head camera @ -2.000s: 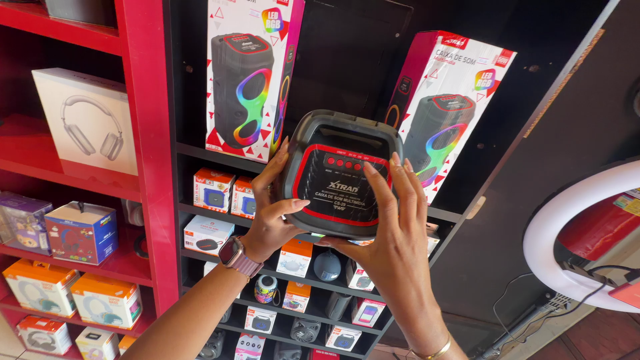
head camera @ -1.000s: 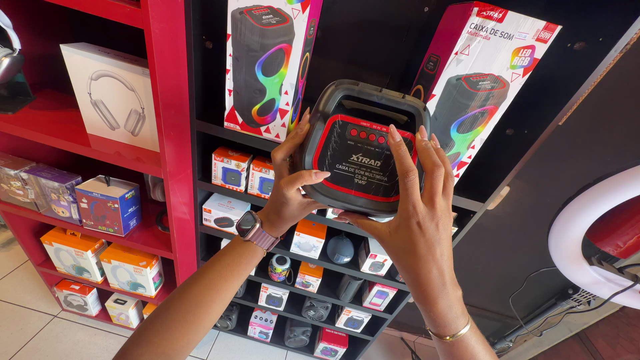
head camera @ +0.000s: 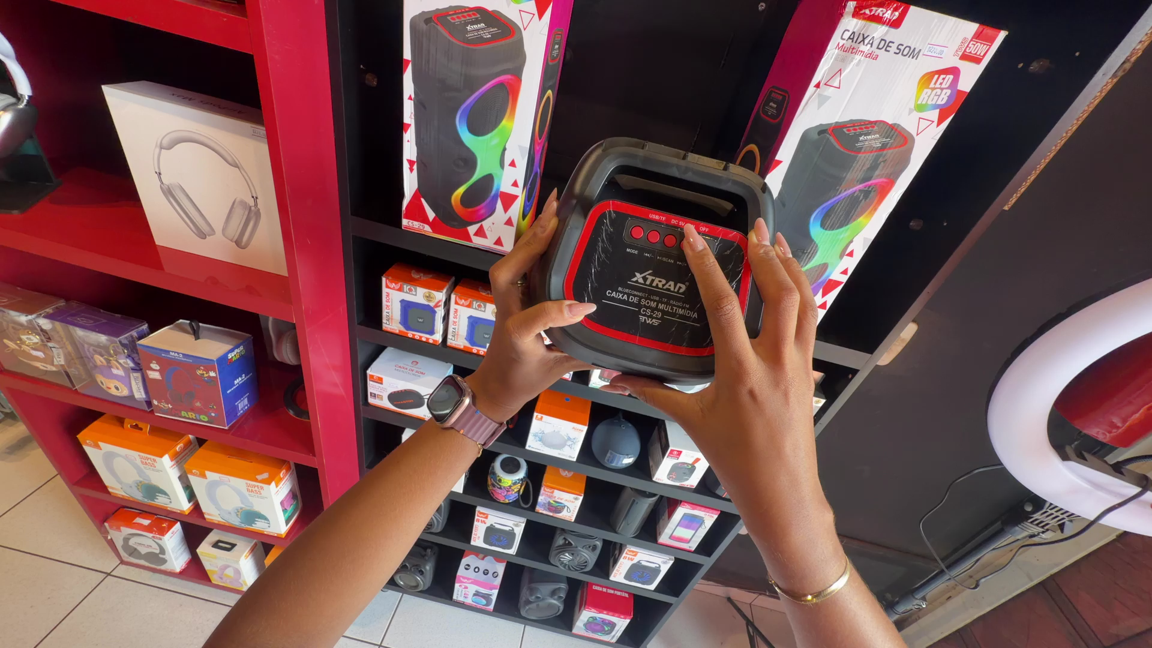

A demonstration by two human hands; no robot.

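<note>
A black portable speaker (head camera: 630,333) with a red-edged control panel on top is held up between both hands. My left hand (head camera: 531,333), with a smartwatch (head camera: 463,409) on the wrist, grips its left side, the thumb lying on the panel's lower left edge. My right hand (head camera: 738,351), above a gold bangle (head camera: 817,589), holds the right side. Its index fingertip rests at the right end of the row of red buttons (head camera: 654,235), and its thumb is at the lower edge. The speaker's underside is hidden.
Behind the speaker stand two large speaker boxes (head camera: 468,117) (head camera: 868,153) on a black shelf unit (head camera: 405,238). Lower shelves hold several small speakers and boxes. At left, a red shelf unit (head camera: 301,234) bears a headphone box (head camera: 202,180) and other boxes. A ring light (head camera: 1021,387) stands at right.
The right index finger has shifted slightly along the panel toward the right end of the buttons. Both hands keep hold of the speaker. The view has moved a little.
</note>
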